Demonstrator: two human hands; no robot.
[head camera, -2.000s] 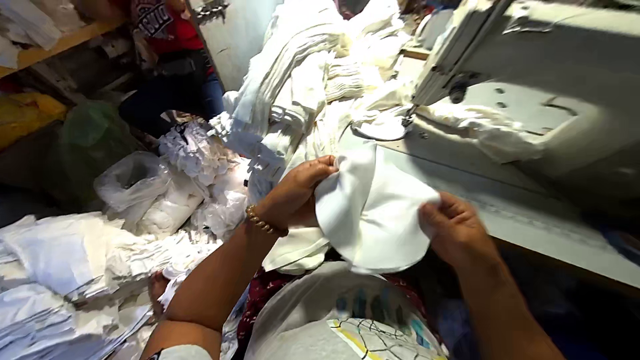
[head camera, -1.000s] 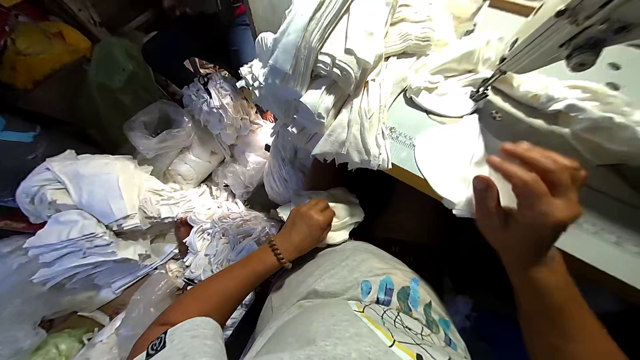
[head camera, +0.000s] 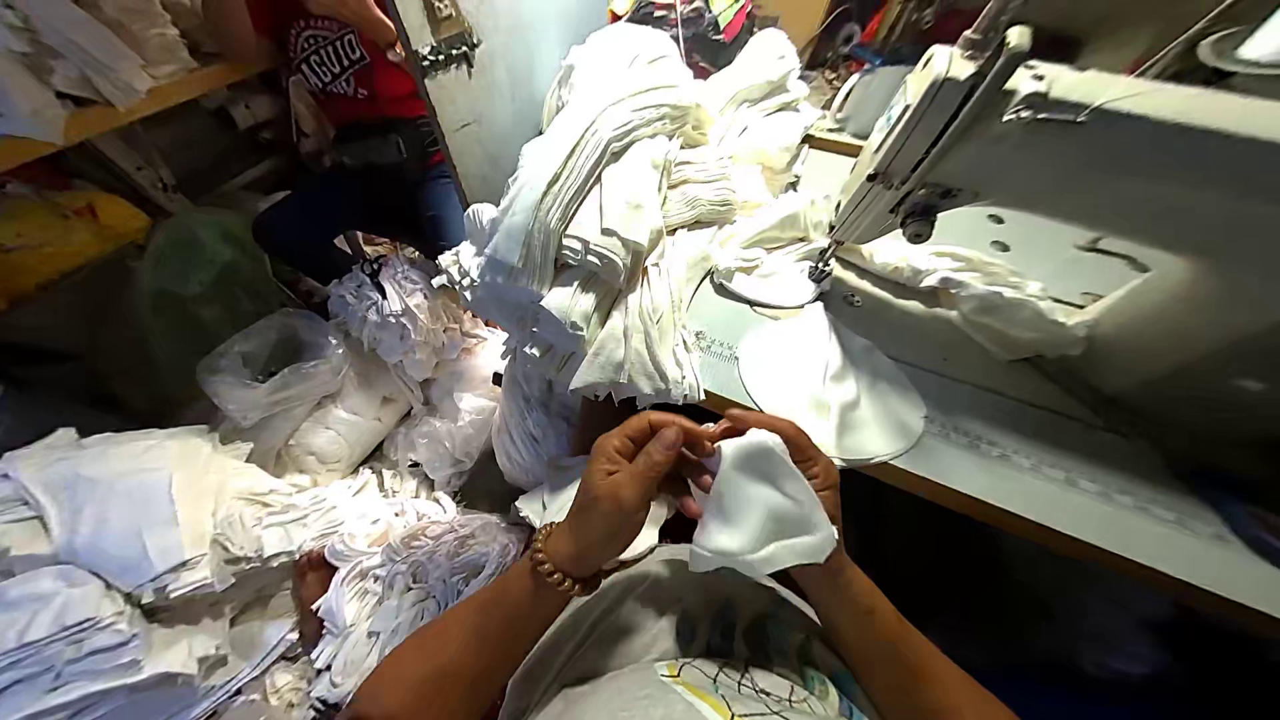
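A small white fabric piece (head camera: 762, 505) hangs from my right hand (head camera: 800, 455), which grips its upper edge in front of my lap. My left hand (head camera: 640, 470), with a beaded bracelet at the wrist, meets it at the fabric's top left; whether its curled fingers pinch the cloth is hard to tell. Beyond my hands, a rounded white fabric piece (head camera: 835, 385) lies on the sewing machine's table and hangs slightly over its front edge. The industrial sewing machine (head camera: 1080, 190) stands at the right, with more white cloth (head camera: 770, 272) beside its needle area.
Stacked white fabric strips (head camera: 620, 190) are heaped on the table left of the machine. White cloth piles (head camera: 110, 510) and bundled strips (head camera: 410, 580) lie at the lower left, near a clear plastic bag (head camera: 280, 370). A person in a red shirt (head camera: 345, 65) is at the upper left.
My right hand has moved from the rounded piece by the needle back toward my lap. Both hands are now together at a small fabric piece. The rounded piece lies on the table.
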